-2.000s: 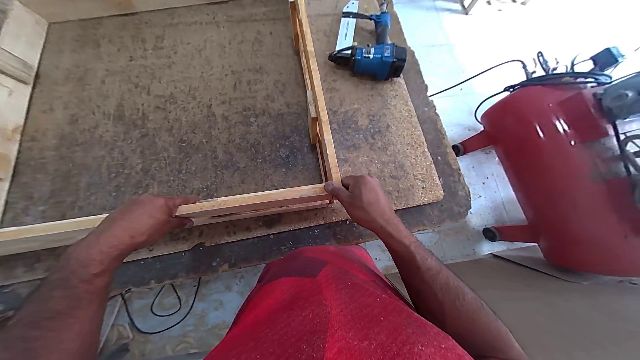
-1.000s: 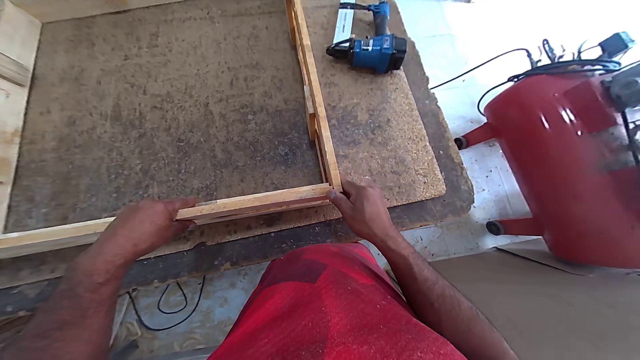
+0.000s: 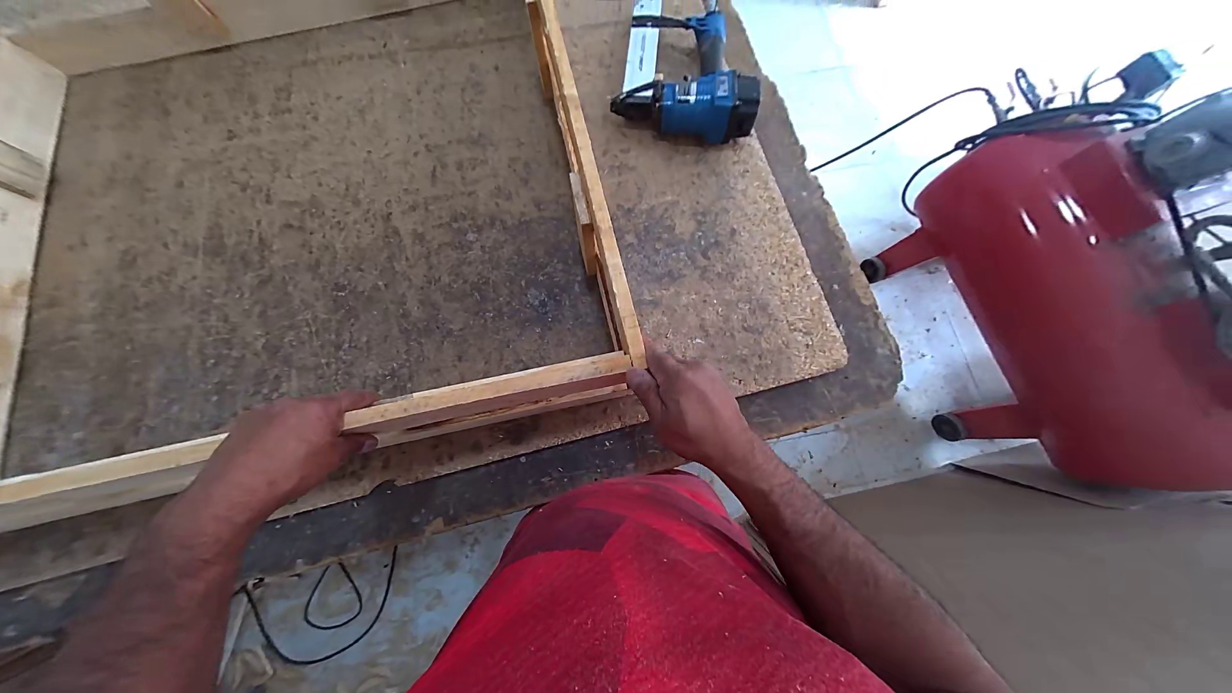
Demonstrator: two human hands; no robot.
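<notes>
A wooden frame stands on edge on a particleboard-topped workbench. My left hand (image 3: 294,443) grips its near rail (image 3: 500,387), fingers over the top edge. At the near right corner, where the near rail meets the side rail (image 3: 589,183), my right hand (image 3: 685,399) is closed around the joint, thumb on the near side and fingers beyond. Parts of the fingers of both hands are hidden by the wood. A blue pneumatic nail gun (image 3: 698,104) lies on its side on the board, to the right of the side rail.
A red air compressor (image 3: 1088,289) stands on the floor to the right, with black hoses and cables (image 3: 1059,115) on top. The worn particleboard (image 3: 751,279) ends near the bench's right edge. Brown cardboard (image 3: 962,558) lies at the lower right; a black cable (image 3: 371,621) loops below the bench.
</notes>
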